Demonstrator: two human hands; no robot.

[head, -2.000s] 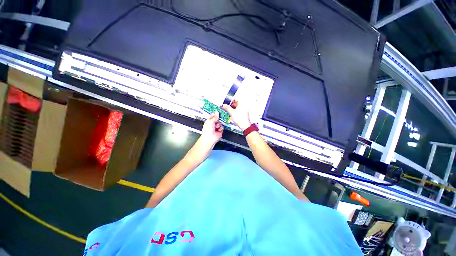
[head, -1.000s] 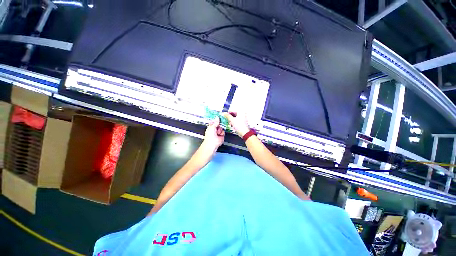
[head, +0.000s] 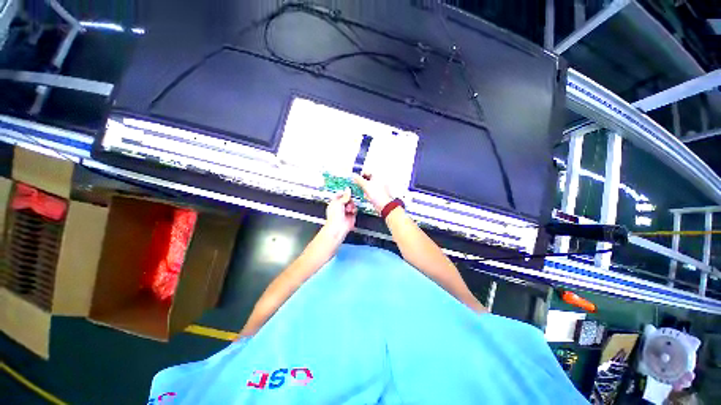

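Observation:
A large black display back (head: 229, 95) lies in front of me with a silver strip along its near edge. A white mounting plate (head: 316, 134) is at its centre. A small green board (head: 340, 184) is at the plate's near edge, by the silver strip. A dark flat ribbon cable (head: 364, 152) runs across the plate towards the board. My left hand (head: 341, 209) has its fingertips on the board's near edge. My right hand (head: 375, 191) has its fingers at the board's right end, beside the cable's end. The fingertips' exact grip is too small to tell.
An open carton with red bags (head: 170, 253) and a divided carton (head: 35, 245) stand at the left. A black electric screwdriver (head: 586, 232) hangs at the right on a yellow strap. An orange-handled tool (head: 578, 300), a cable tray (head: 615, 365) and a white fan (head: 668, 356) are at the lower right.
The display back has shifted slightly left in view. Both hands stay at the green board with small finger movements. The ribbon cable looks more upright than two seconds ago.

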